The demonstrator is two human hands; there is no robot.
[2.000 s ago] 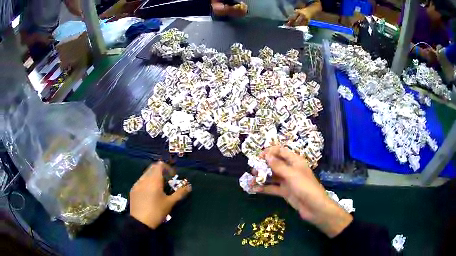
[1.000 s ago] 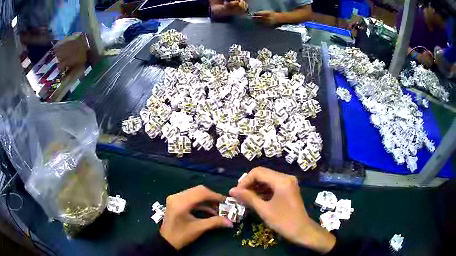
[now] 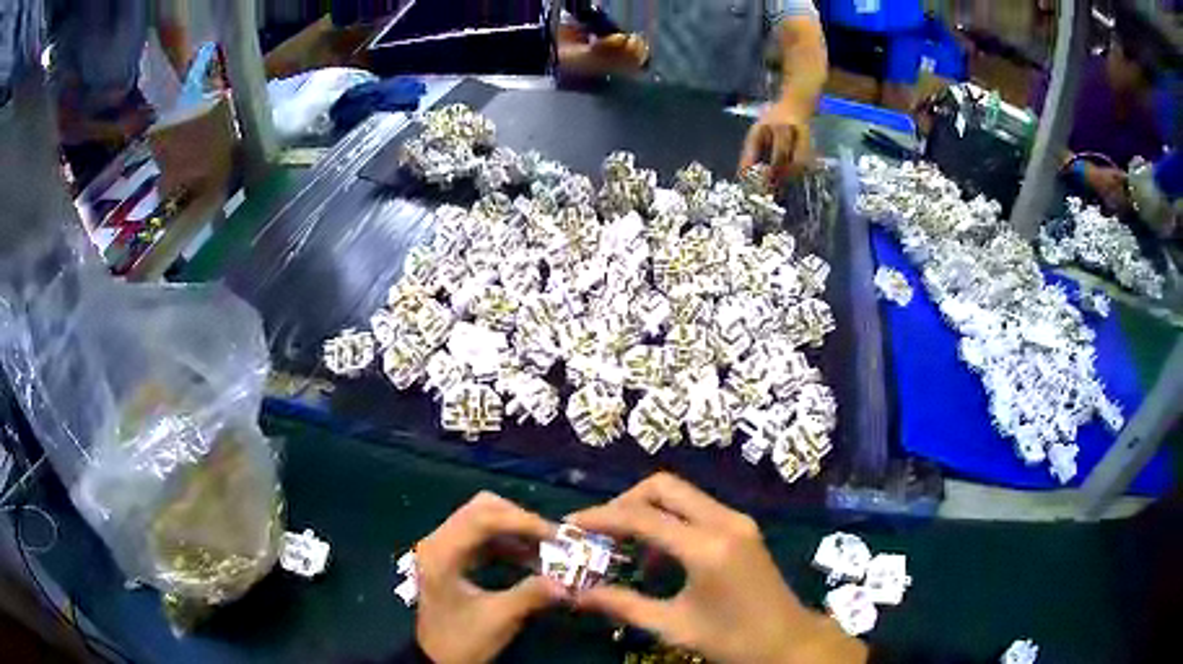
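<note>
A white plastic socket housing (image 3: 575,558) is held between my two hands near the front of the green mat. My left hand (image 3: 483,571) pinches it from the left with thumb and finger. My right hand (image 3: 707,571) touches it from the right, fingertips at its edge; whether they hold a small part is hidden. Gold brass contacts (image 3: 659,652) lie partly hidden below my right hand at the bottom edge. The large housing pile (image 3: 610,311) sits on the black sheet (image 3: 305,247) ahead.
A clear plastic bag with contacts (image 3: 195,493) stands at left. Loose white housings lie left (image 3: 304,554) and right (image 3: 850,607) of my hands. A second white pile (image 3: 1012,324) lies on a blue sheet (image 3: 921,402). A person's hand (image 3: 778,140) reaches to the main pile's far edge.
My left hand has stayed on the housing since one second ago, and my right fingers have come to its right side. The person opposite has reached a hand down to the pile.
</note>
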